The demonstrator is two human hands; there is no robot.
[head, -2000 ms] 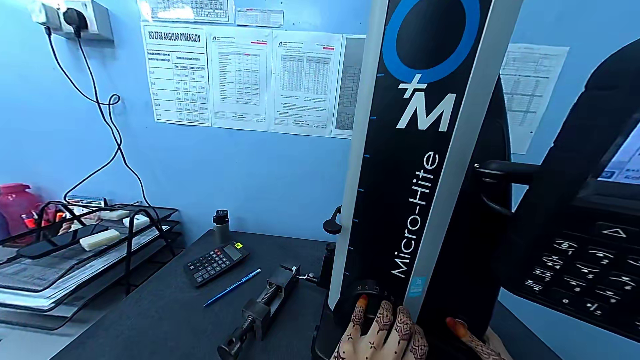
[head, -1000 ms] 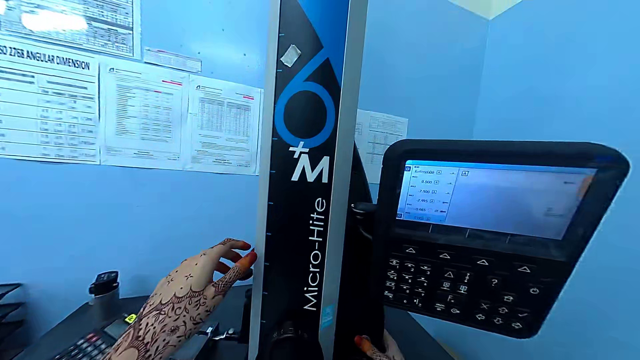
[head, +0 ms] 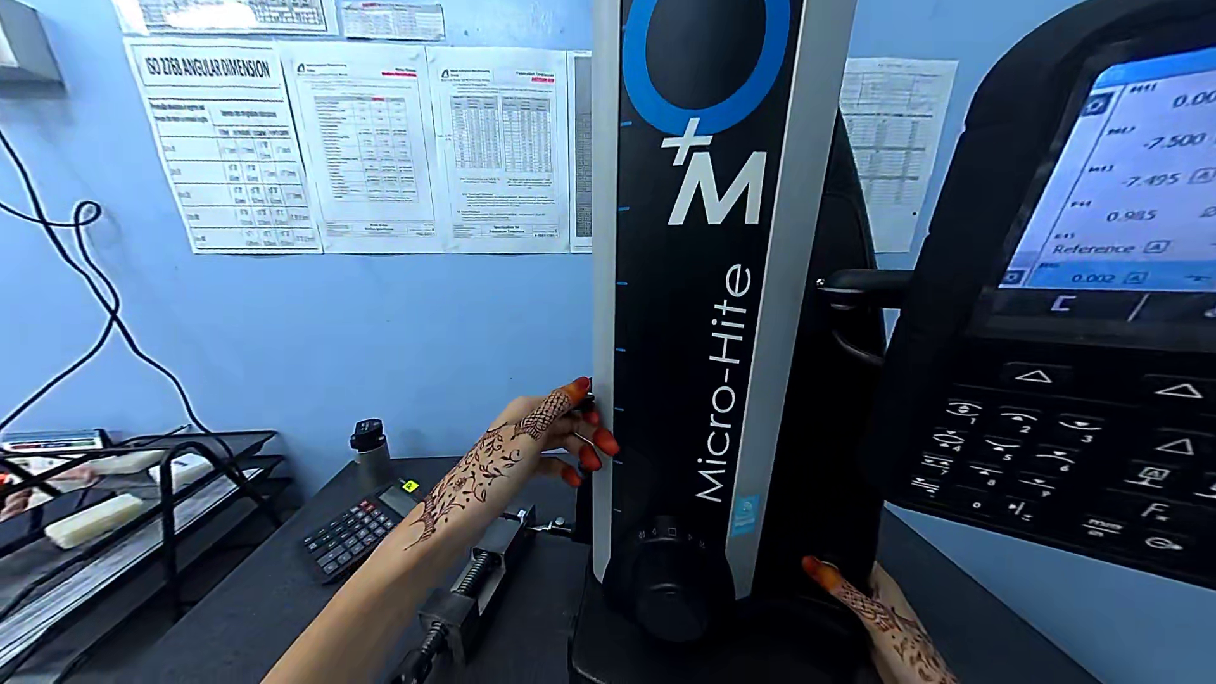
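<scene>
A Micro-Hite height gauge (head: 693, 285) stands upright in the middle, with a round black knob (head: 670, 589) low on its front. My left hand (head: 560, 432), patterned with henna, reaches to the left edge of the column; its thumb and fingers are bent around a small dark part there, mostly hidden by them. Low at the right side of the column, my right hand (head: 879, 608) rests against the black base; its fingers are largely hidden, so its hold cannot be told. The gauge's control panel (head: 1064, 408) with lit screen is on an arm at right.
On the dark table (head: 532, 608) lie a screw vise (head: 475, 579) and a calculator (head: 351, 537), with a small dark-capped bottle (head: 370, 451) behind. A black mesh tray rack (head: 171, 484) with papers stands at left. Cables hang on the wall beside several printed sheets (head: 366, 152).
My left hand was low at the front of the column, then rose to its left side, where it now touches the edge. My right hand stays low at right. The view has swung about.
</scene>
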